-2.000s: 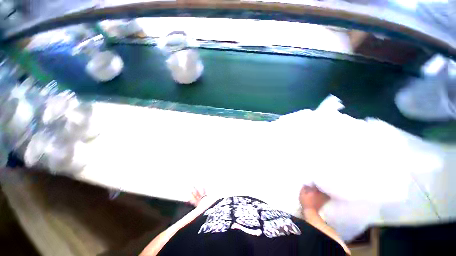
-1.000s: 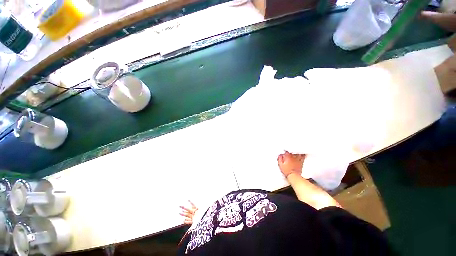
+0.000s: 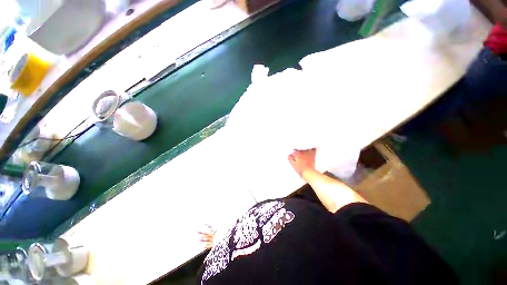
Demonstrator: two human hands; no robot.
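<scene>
A large white heap of thin plastic bags (image 3: pixel 333 94) lies on the white bench (image 3: pixel 167 206), overexposed so that single bags cannot be told apart. My right hand (image 3: pixel 303 161) is at the heap's near left edge, fingers curled against the film; whether it grips a bag is not clear. My left hand (image 3: pixel 208 237) is small in view beside my shirt, fingers spread over the bench's near side, holding nothing.
Clear jars with white bases stand on the green belt (image 3: pixel 211 83): one jar (image 3: pixel 135 120) and another (image 3: pixel 62 182). Several waiting jars (image 3: pixel 71 257) stand at the bench's lower left end. An open carton (image 3: pixel 394 186) is below the bench. A person's red sleeve (image 3: pixel 498 40) shows at upper right.
The view has turned, so the bench now slopes more steeply and more of the person at the right shows. My right hand stays at the bag heap's edge and my left hand stays spread.
</scene>
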